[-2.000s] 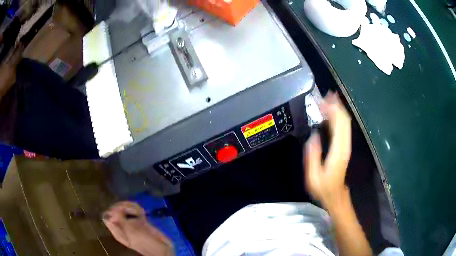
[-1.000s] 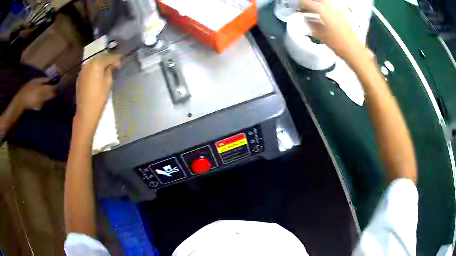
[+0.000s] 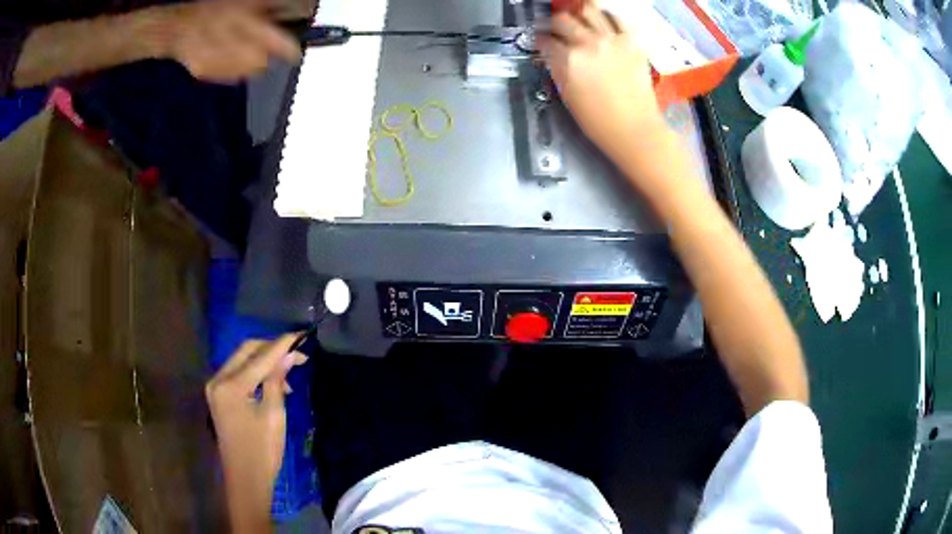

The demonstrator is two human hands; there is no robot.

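My left hand [image 3: 256,402] is at the lower left and holds a dark rod with a white round head [image 3: 336,296] at its upper end, in front of the machine's left corner. My right hand [image 3: 585,47] is at the top of the machine table, beside the orange-red carton [image 3: 694,78]; its fingertips are blurred, and I cannot tell what they hold. A second black-handled rod [image 3: 402,34] lies across the table's top, its head end at the clear fixture [image 3: 493,65]. The slotted clamp bar [image 3: 541,130] is below my right hand.
Another person's blurred hand [image 3: 235,42] is beside the second rod's black grip. The white serrated strip [image 3: 326,136] and yellow loops [image 3: 391,167] lie on the machine table [image 3: 470,188]. A tape roll [image 3: 790,169], green-tipped bottle [image 3: 775,75], plastic bag [image 3: 861,94] and white scraps [image 3: 830,269] are at right.
My left hand has moved from the strip down to the lower left, with a white-headed rod in it. My right hand has moved left from the tape roll to the machine table. The view has turned.
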